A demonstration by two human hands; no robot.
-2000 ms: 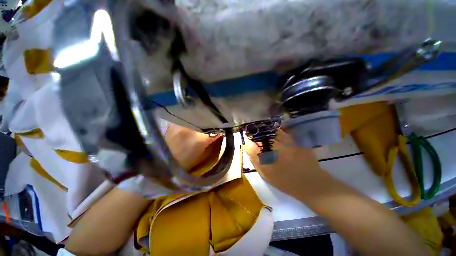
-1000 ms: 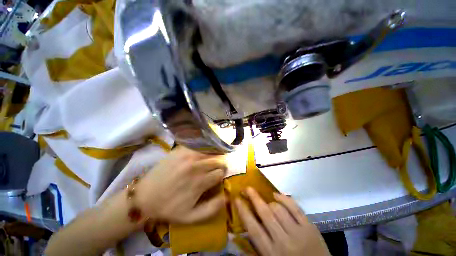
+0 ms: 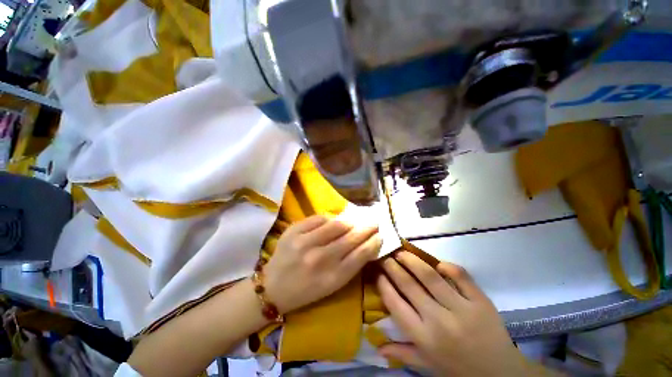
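The mustard fabric (image 3: 324, 328) lies under both hands on the near side of the needle area, with a small white fabric piece (image 3: 388, 237) on it in the bright light. My left hand (image 3: 320, 254) lies flat on the cloth, fingers towards the presser foot, a beaded bracelet at the wrist. My right hand (image 3: 442, 316) presses the mustard fabric just right of it, fingers spread over the edge. The presser foot and needle are mostly hidden behind the shiny thread take-up guard (image 3: 335, 125) and glare. A white fabric panel (image 3: 199, 140) spreads left of my left hand.
The sewing machine head (image 3: 413, 44) fills the top. The thread tension knob (image 3: 508, 118) stands out at its front. A mustard scrap (image 3: 571, 162) lies right, under the scissors' yellow handle (image 3: 630, 258) and green handle (image 3: 654, 228). The table's grey scaled edge (image 3: 567, 315) curves in front.
Both hands were at the needle, then came back onto the mustard fabric. Since then my left hand has moved right and the white piece shows at its fingertips. The camera view has shifted.
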